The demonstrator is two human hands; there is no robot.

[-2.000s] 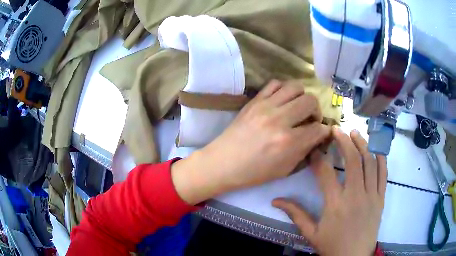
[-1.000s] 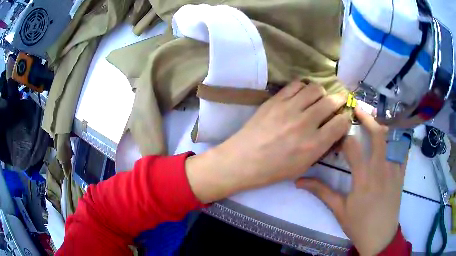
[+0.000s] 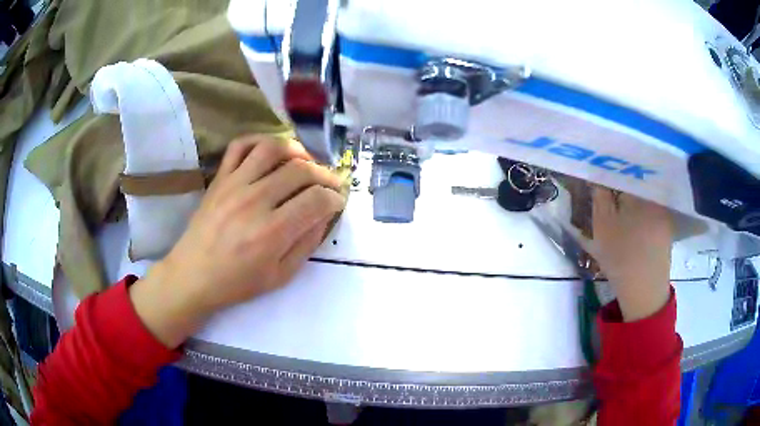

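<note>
My left hand (image 3: 250, 225) has its fingers curled on the gathered edge of the khaki cloth (image 3: 225, 100), close beside the yellow part (image 3: 347, 160) at the needle. A curved white-backed band (image 3: 158, 125) lies on the cloth left of the hand, with a narrow brown strip (image 3: 162, 182) across it. My right hand (image 3: 629, 245) is under the arm of the white sewing machine (image 3: 575, 108), at small khaki pieces (image 3: 581, 206). Its fingertips are partly hidden, so its grip is unclear.
Dark keys (image 3: 517, 193) lie right of the needle. Metal snips with a green handle (image 3: 588, 320) lie beside my right wrist. A ruler tape (image 3: 367, 391) runs along the curved front edge of the white table (image 3: 400, 316). Blue material shows below the table at both sides.
The view has swung right. My right hand has left the needle area and moved right, under the machine arm. My left hand stays on the cloth by the needle.
</note>
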